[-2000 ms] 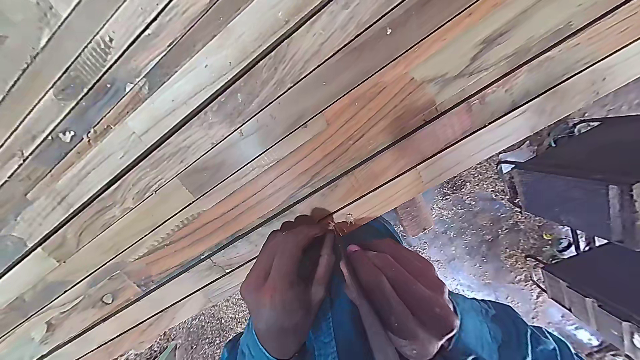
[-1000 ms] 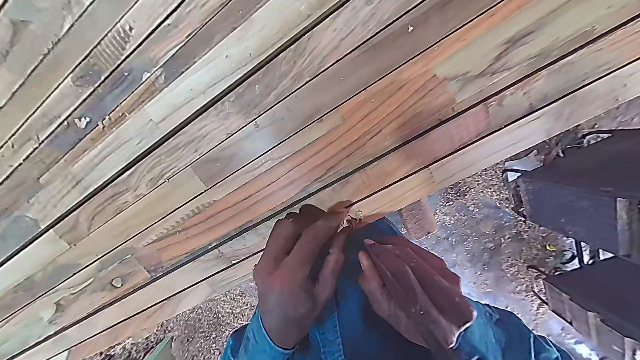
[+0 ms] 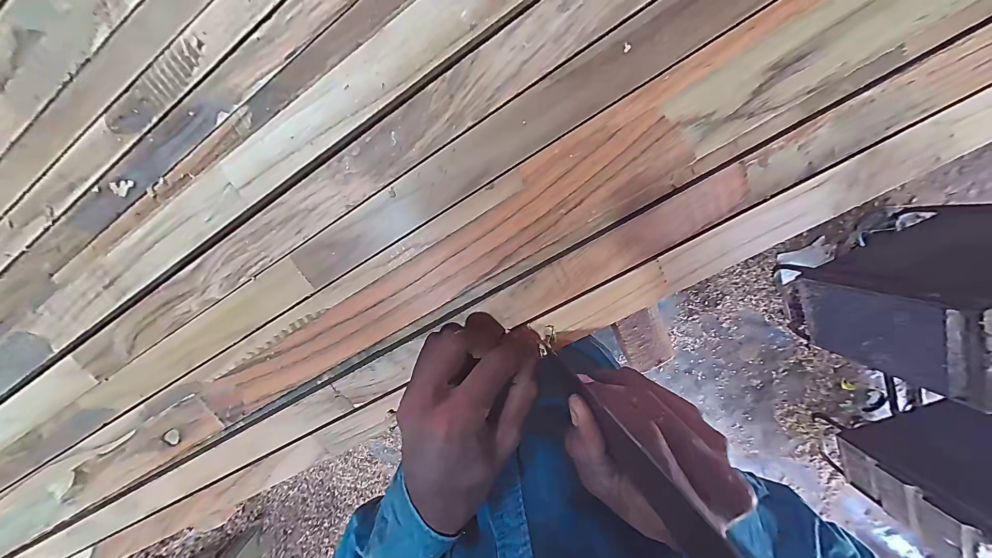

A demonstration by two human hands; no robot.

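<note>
Long wooden strips with dark gaps between them make up a slatted surface (image 3: 465, 256). At its near edge my left hand (image 3: 469, 418) has its fingers curled, with the fingertips by a small pale curl that looks like a wood shaving (image 3: 549, 337). Whether those fingers pinch anything is hidden. My right hand (image 3: 659, 457) is closed around a long, dark, flat tool (image 3: 620, 453), its thumb on the near side. The tool slants from the lower right up to the edge of the wood, and its tip lies beside my left fingertips. Its exact kind cannot be told.
Two dark box-like objects, an upper one (image 3: 876, 333) and a lower one (image 3: 922, 465), stand at the right. Wood chips litter the ground (image 3: 744, 349) below the slats. A reddish-brown block (image 3: 645, 339) shows beyond the near edge. Small chips lie on the slats.
The dark tool shows more plainly along my right hand, whose thumb is now in clear view. My left hand stays at the edge of the wood.
</note>
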